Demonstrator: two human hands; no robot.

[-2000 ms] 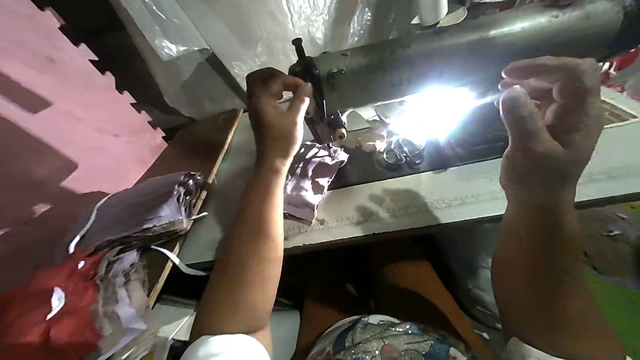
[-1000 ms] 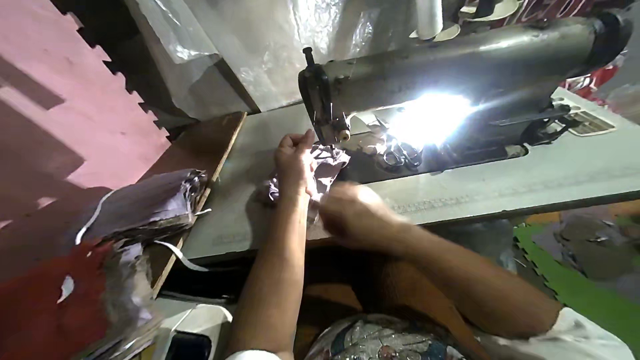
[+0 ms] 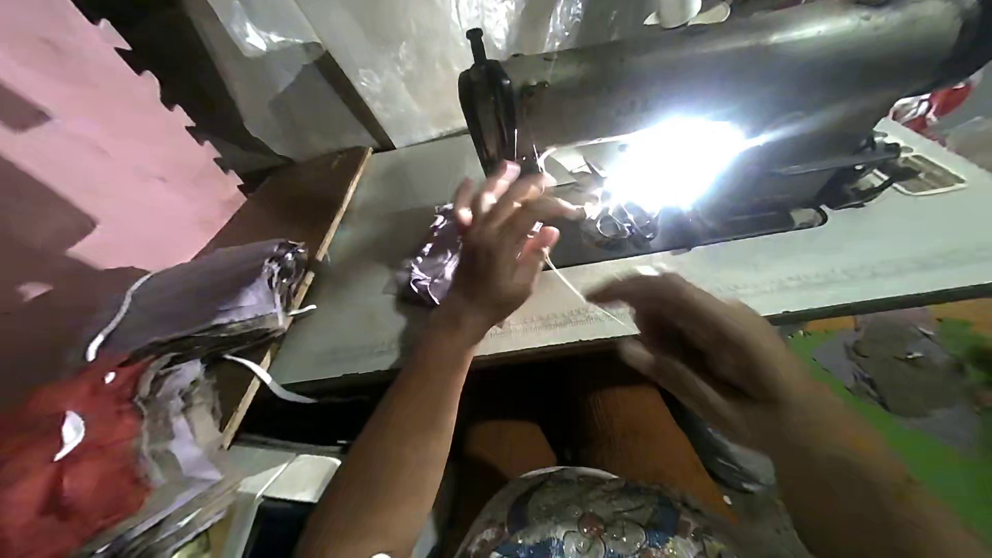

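My left hand (image 3: pixel 504 248) is at the needle area of the sewing machine (image 3: pixel 666 85), its fingers spread. Partly under and left of that hand lies a bunched mauve fabric piece (image 3: pixel 435 260) on the machine table. A thin white strip (image 3: pixel 581 293) runs from near the left fingers toward my right hand (image 3: pixel 690 333), which is blurred over the table's front edge; whether it holds the strip I cannot tell. Scissors (image 3: pixel 620 223) lie beneath the machine arm beside the bright lamp (image 3: pixel 678 163). The needle tip is hidden behind my left hand.
Stacked mauve cloth pieces (image 3: pixel 201 298) and red fabric (image 3: pixel 70 449) are at the left, by the wooden board's edge (image 3: pixel 298 291). Plastic sheeting (image 3: pixel 418 62) hangs behind the machine. Green floor matting (image 3: pixel 868 418) with scraps shows at the lower right.
My right hand has moved right, away from the fabric and my left hand. The mauve fabric now lies left of the needle area; one second ago it was bunched at the needle under my left hand.
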